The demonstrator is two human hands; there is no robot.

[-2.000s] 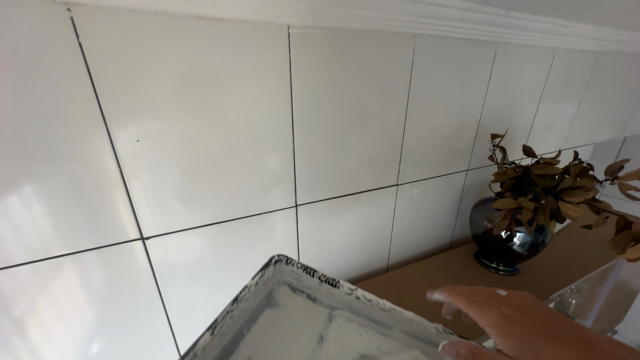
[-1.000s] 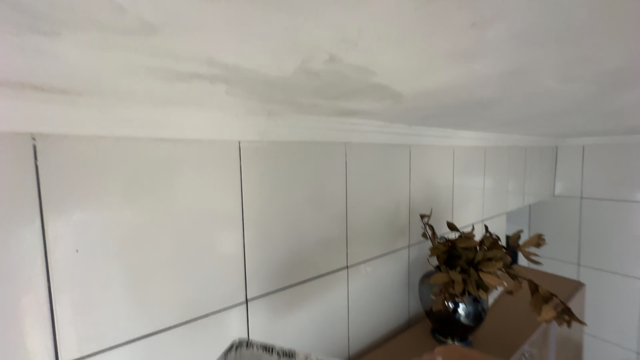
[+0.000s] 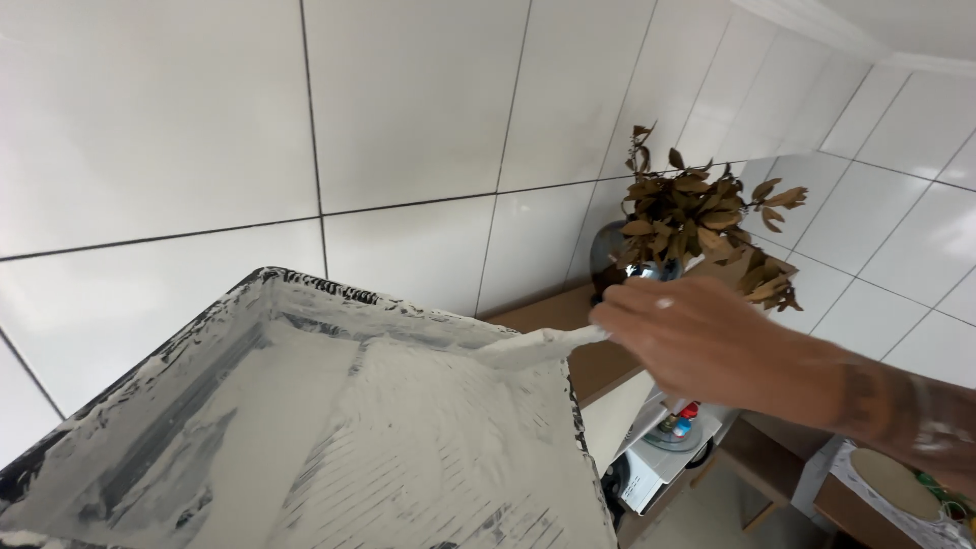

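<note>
My right hand (image 3: 679, 332) comes in from the right edge, its fingers closed around the end of a brush-like tool (image 3: 534, 348) coated in white paint. The tool's far end rests in a black paint tray (image 3: 263, 286) at the lower left. Thick white paint (image 3: 427, 412) covers the tray's ribbed bottom, and its walls and rim are smeared with it. A white spot of paint marks the back of my hand. My left hand is out of view.
White tiles (image 3: 412, 99) cover the wall behind the tray. A dark glass vase (image 3: 610, 255) with dried brown leaves (image 3: 694, 206) stands on a brown cabinet top (image 3: 602, 366). Lower right are a white appliance (image 3: 640, 473) and a table with a round mat (image 3: 896, 484).
My right hand, at the tray's right side two seconds ago, now shows with the paint-covered tool in the tray. The view tipped up toward the ceiling and came back down.
</note>
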